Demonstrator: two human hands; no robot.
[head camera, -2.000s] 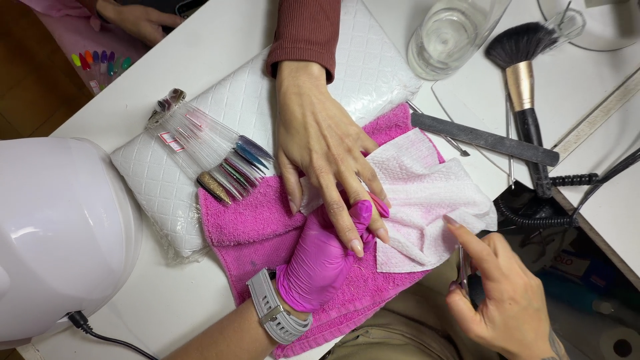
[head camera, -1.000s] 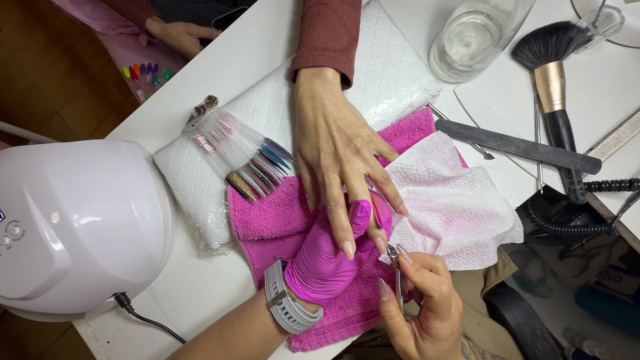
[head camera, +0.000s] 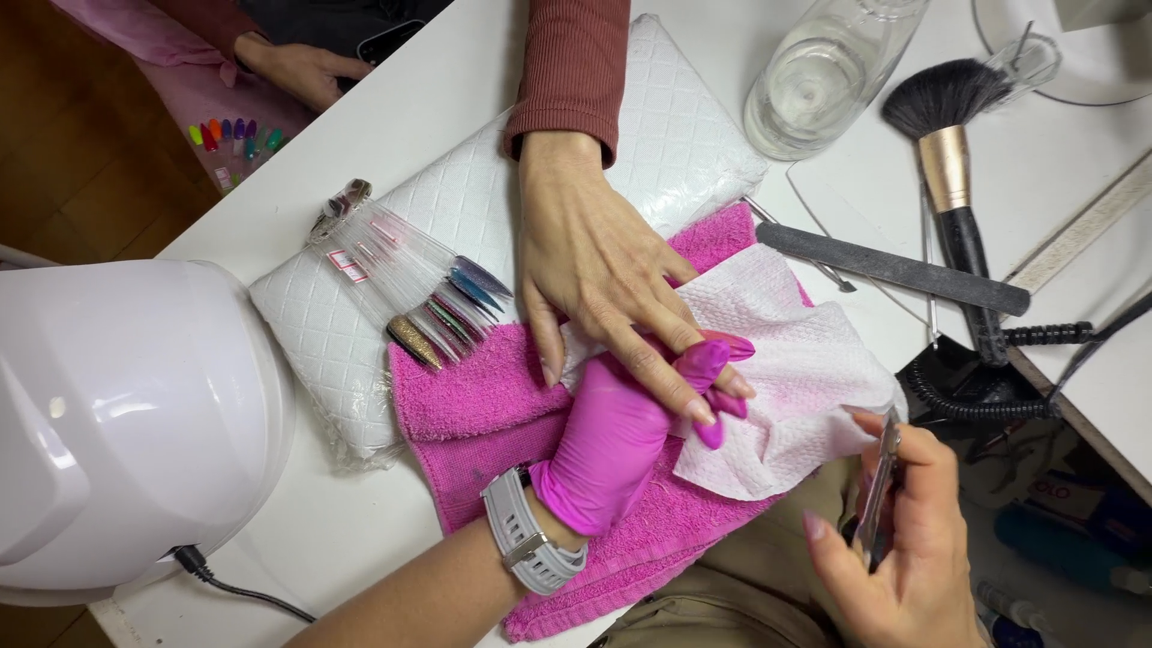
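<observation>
My left hand, in a magenta glove with a grey watch at the wrist, holds the fingers of another person's hand from beneath. That hand comes from a ribbed rust-red sleeve and lies palm down over a quilted white cushion. My bare right hand holds metal nippers at the lower right, apart from the other hand; their exact type is partly hidden by my fingers. A white paper towel rests on a folded pink towel beside the held fingers.
A white nail lamp stands at the left. Nail sample sticks lie on the cushion. At the right are a grey nail file, a black makeup brush, a glass of clear liquid, a coiled cable and metal tools.
My right hand with the nippers has moved away from the other person's fingertips, to the right and down. My left hand still holds that person's fingers.
</observation>
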